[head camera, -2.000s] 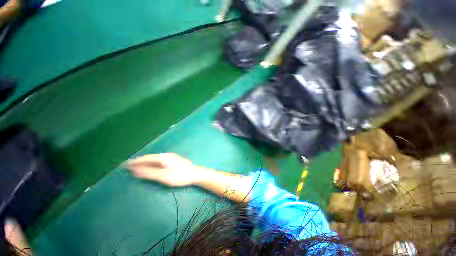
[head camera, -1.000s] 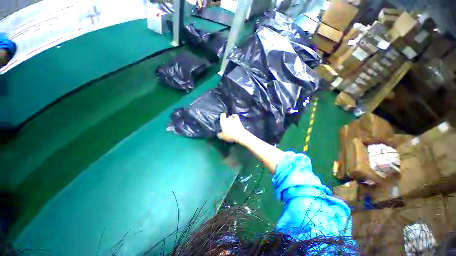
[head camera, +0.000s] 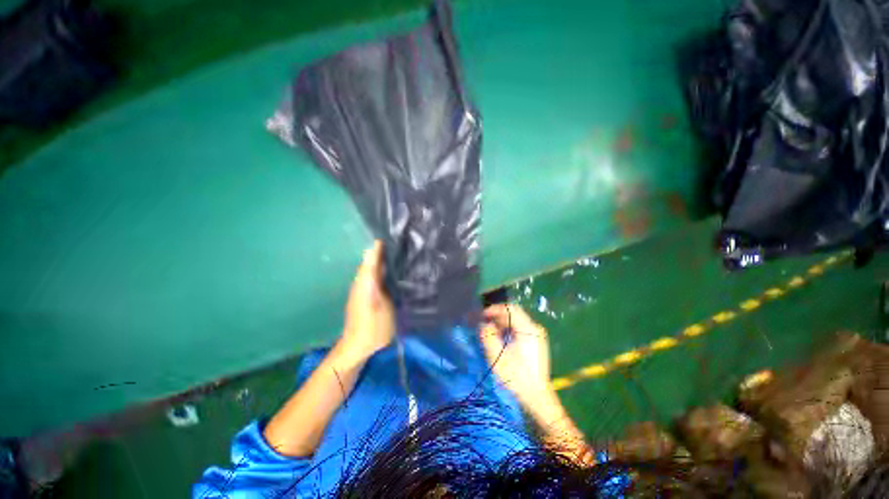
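A glossy black plastic mailer bag (head camera: 414, 146) stands out in front of me over the green bench, its wide end away from me and its narrower end near my blue coat. My left hand (head camera: 370, 307) holds the bag's left edge near the close end. My right hand (head camera: 517, 343) is at the bag's near right corner, its fingers curled at the edge; the grip is slightly blurred.
The green bench top (head camera: 175, 263) curves across the view. A pile of black bags (head camera: 809, 127) lies at right. A dark parcel (head camera: 54, 63) is on the conveyor at upper left. Brown cartons (head camera: 721, 429) stand on the floor at lower right, near a yellow-and-black line (head camera: 682, 333).
A black bag is now between both hands in front of my body. My right hand has come back from the pile, and my left hand has come into view. The camera has turned down.
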